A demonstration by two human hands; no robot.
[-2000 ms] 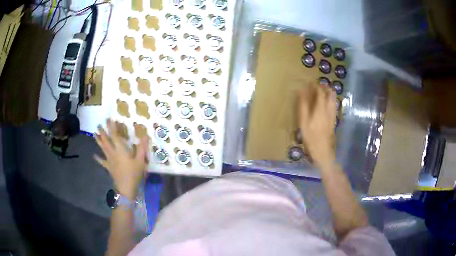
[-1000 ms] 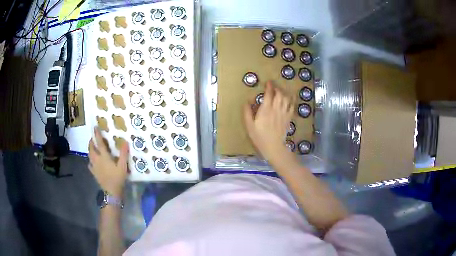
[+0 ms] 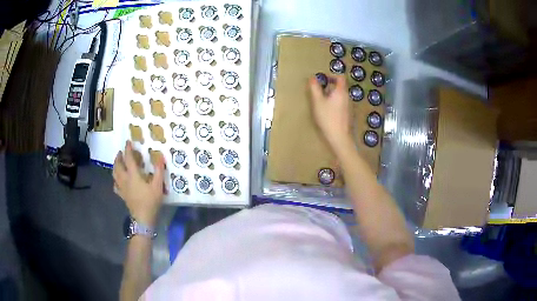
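The white foam tray (image 3: 244, 70) lies in front of me, with silver-centred round components (image 3: 204, 106) in its three right columns and one further left. Its left holes are mostly empty and tan. The clear plastic tray (image 3: 269, 111) lies to its right, with a cardboard sheet (image 3: 294, 117) bearing dark-rimmed round components (image 3: 358, 53), mostly at the upper right. My right hand (image 3: 331, 97) is over the sheet, thumb and fingers closed around one dark component (image 3: 321, 79). My left hand (image 3: 139, 176) is spread on the foam tray's near left corner, holding nothing visible.
A grey handheld gauge (image 3: 78, 85) stands at the left, beside a small tan fixture board (image 3: 104, 110) and thin cables (image 3: 52, 35). Brown cardboard sheets (image 3: 23, 100) are stacked at the far left. Another cardboard sheet (image 3: 459, 159) lies in clear plastic at the right.
My right hand has moved up and away from the sheet's near part, where fewer components now lie. My left hand stays at the foam tray's near left corner. The camera view has shifted.
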